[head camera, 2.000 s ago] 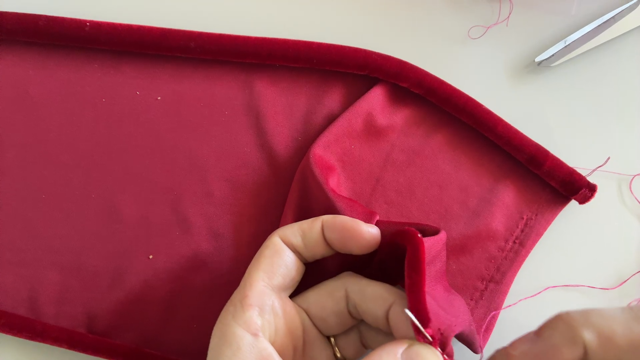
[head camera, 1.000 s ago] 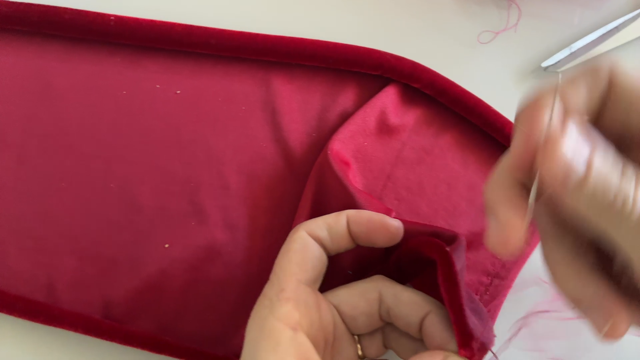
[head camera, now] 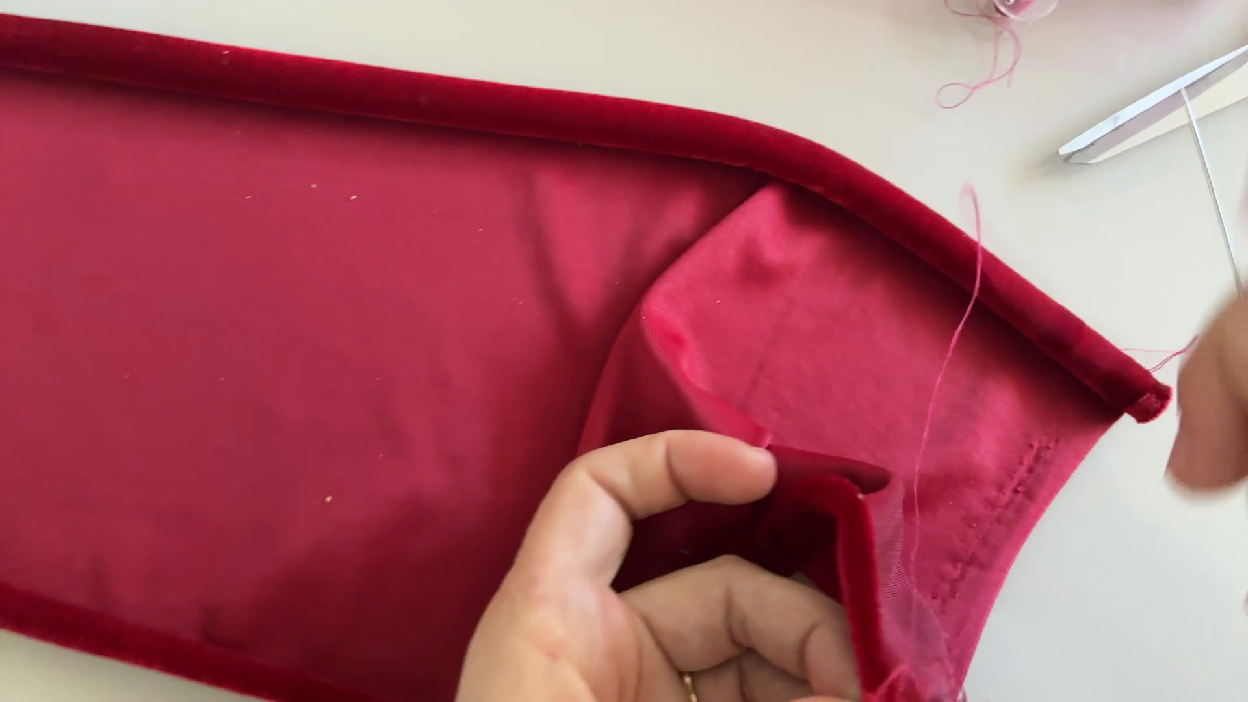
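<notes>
Red fabric [head camera: 292, 341], edged with rolled velvet trim [head camera: 604, 122], spreads across the view. My left hand [head camera: 643, 575], a ring on one finger, grips a folded part of the fabric and its velvet edge [head camera: 855, 575] at the bottom centre. A pink thread [head camera: 941, 380] rises from that fold and loops over the fabric. At the right edge is my right hand [head camera: 1214, 400], blurred and mostly out of frame. A sewing needle [head camera: 1211, 190] sticks up from it, in front of the scissors; its fingertips' grip is largely cut off. A stitched row [head camera: 990, 517] runs near the fabric's right edge.
Scissor blades [head camera: 1141, 122] lie on the pale table [head camera: 1102, 595] at the upper right. Loose pink thread [head camera: 994, 73] curls near a clear item [head camera: 1024, 8] at the top edge. The trim's cut end [head camera: 1150, 402] projects at the right, a thread tail beside it.
My right hand rose from the bottom right with the needle, then moved to the right edge. The pink thread now loops above the fabric. My left hand keeps its hold on the fold.
</notes>
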